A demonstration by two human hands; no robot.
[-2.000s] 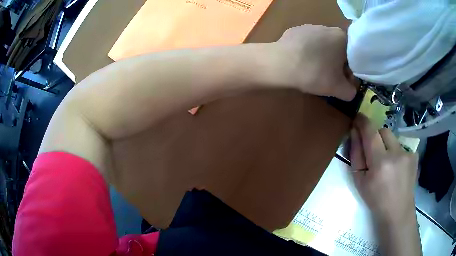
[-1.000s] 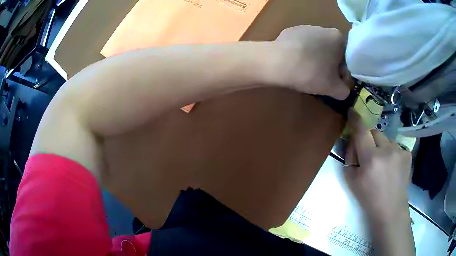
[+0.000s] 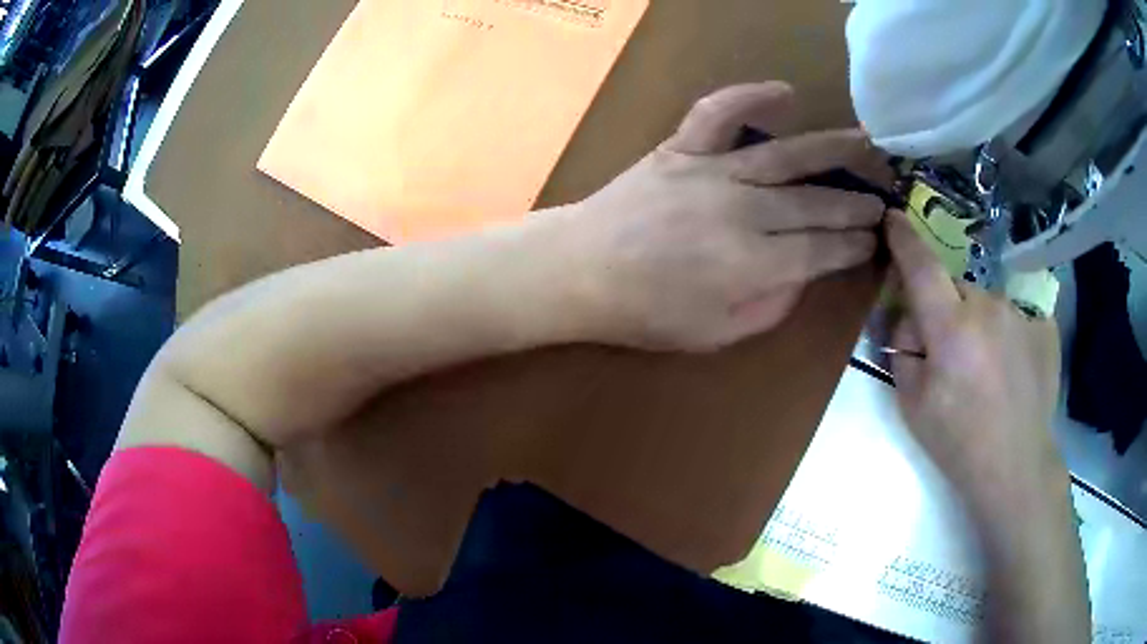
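Observation:
A large brown panel (image 3: 604, 440) lies in front of me, its right edge by the needle area (image 3: 925, 189). An orange-peach rectangle (image 3: 440, 113) lies on it. A black strip (image 3: 824, 180) shows between the fingers of my left hand (image 3: 704, 239), which rests flat on the panel, fingers spread. My right hand (image 3: 987, 377) is at the panel's right edge, its index fingertip near the strip's end. A thin dark line crosses its fingers; I cannot tell if it is a tool. The needle tip is hidden. A yellow piece (image 3: 937, 224) is beside the fingertips.
A white cloth (image 3: 969, 76) covers the machine head at the top right. Printed paper (image 3: 868, 491) lies below my right hand. A dark piece (image 3: 1104, 340) hangs at the far right. Stacked brown pieces (image 3: 76, 113) stand at the upper left. A black apron (image 3: 566, 579) covers my lap.
My left hand has opened from a closed grip and lies flatter, slightly left and lower. More of the peach rectangle shows. My right index finger reaches further up along the edge.

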